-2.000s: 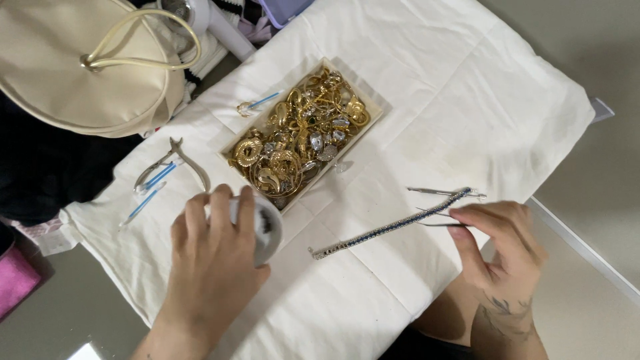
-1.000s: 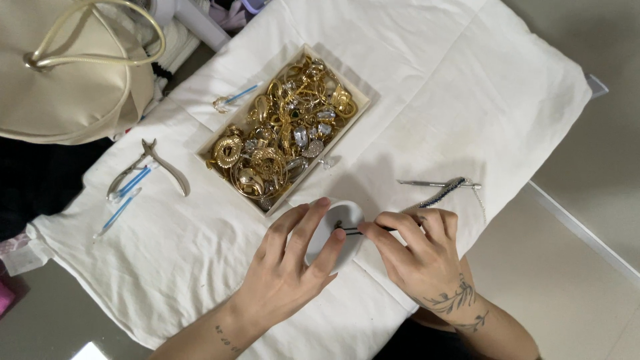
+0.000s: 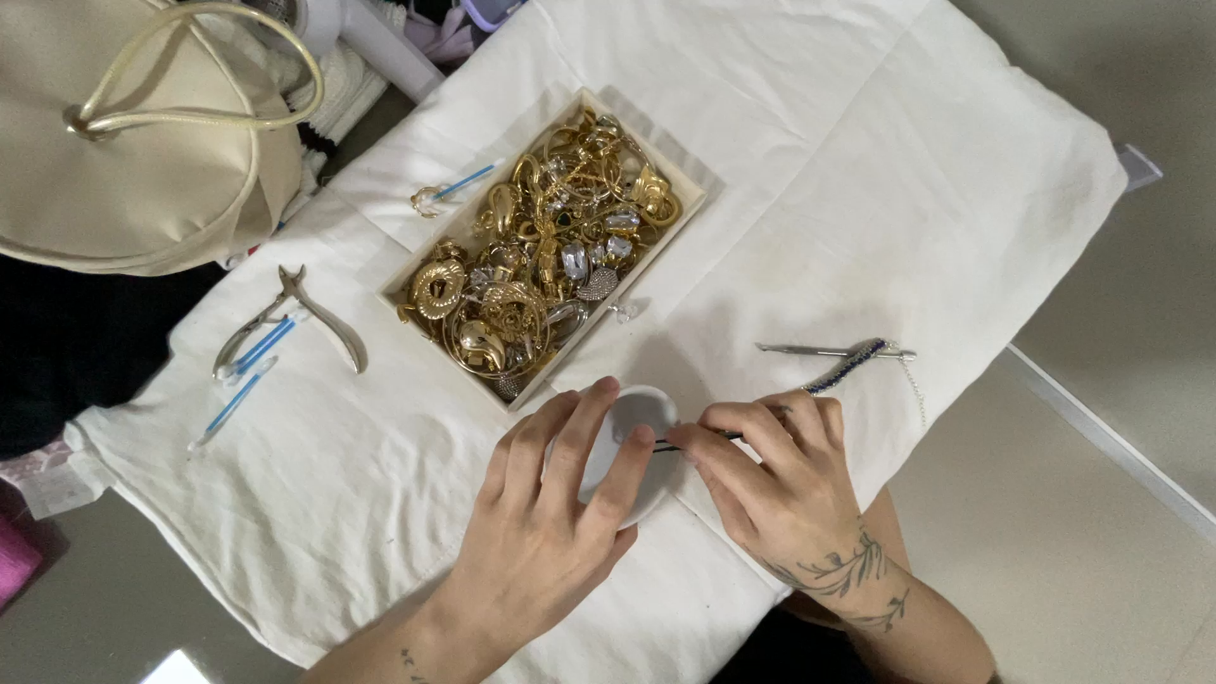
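Observation:
My left hand (image 3: 551, 484) is closed around a small white dish (image 3: 655, 404), its index fingertip over the inside. Dark tweezers (image 3: 670, 445) are pinched in my right hand (image 3: 779, 465), their tips reaching over the dish. What lies in the dish is mostly hidden by my fingers. Beyond my right hand, a bracelet with dark blue stones (image 3: 855, 366) rests across a thin metal tool (image 3: 803, 350), its lower part hidden behind the hand. A cream box (image 3: 453, 376) full of gold-coloured and stone-set jewellery stands above my left hand.
Metal nippers (image 3: 328, 328) and blue-stemmed swabs (image 3: 233, 404) lie at the left on the white cloth (image 3: 855, 209). A ring (image 3: 425, 200) with another blue swab (image 3: 465, 180) is beside the box. A beige drawstring bag (image 3: 142, 180) stands at the upper left.
Two seconds ago my right hand held the tweezers out at the right, by the bracelet; it has since moved left to the dish. The bracelet, earlier stretched out, now lies over the metal tool.

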